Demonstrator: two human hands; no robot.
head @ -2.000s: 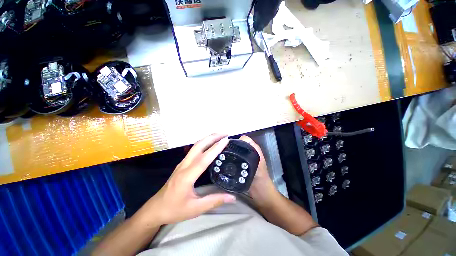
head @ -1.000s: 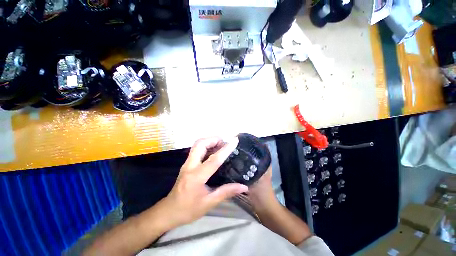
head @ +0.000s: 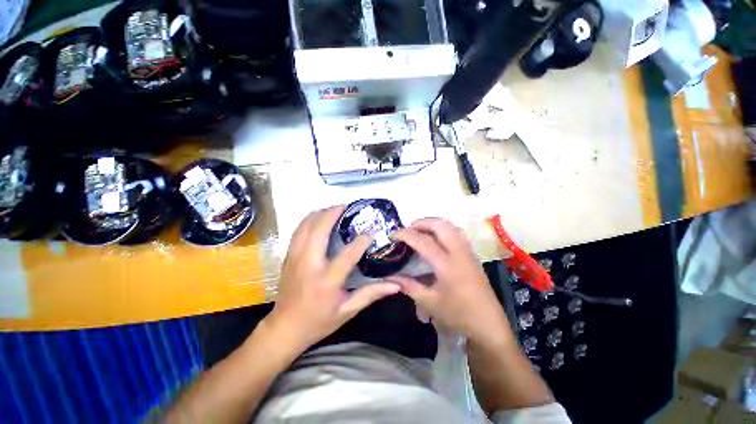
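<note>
A black camera housing (head: 377, 267) is held at the bench's front edge, its open back up, with a pale circuit board inside. My left hand (head: 319, 269) holds it from the left, fingertips over the rim. My right hand (head: 443, 269) is on its right side, fingertips at the board and wires. The front face of the housing is turned down and hidden. The screw feeder (head: 373, 149) stands just behind. The electric screwdriver (head: 497, 62) is above right of it, in neither hand.
Part-built cameras (head: 214, 201) stand in rows at left. Right of the feeder are a crumpled white tissue (head: 497, 120) and a thin dark-handled tool (head: 468, 172). A red-handled tool (head: 524, 261) lies at the bench edge above a black parts tray (head: 630, 344). Blue crates (head: 99, 373) are below left.
The housing has turned from its light-ringed front to its open back and moved up over the bench edge. My right hand has come from behind it to its side. The view has shifted.
</note>
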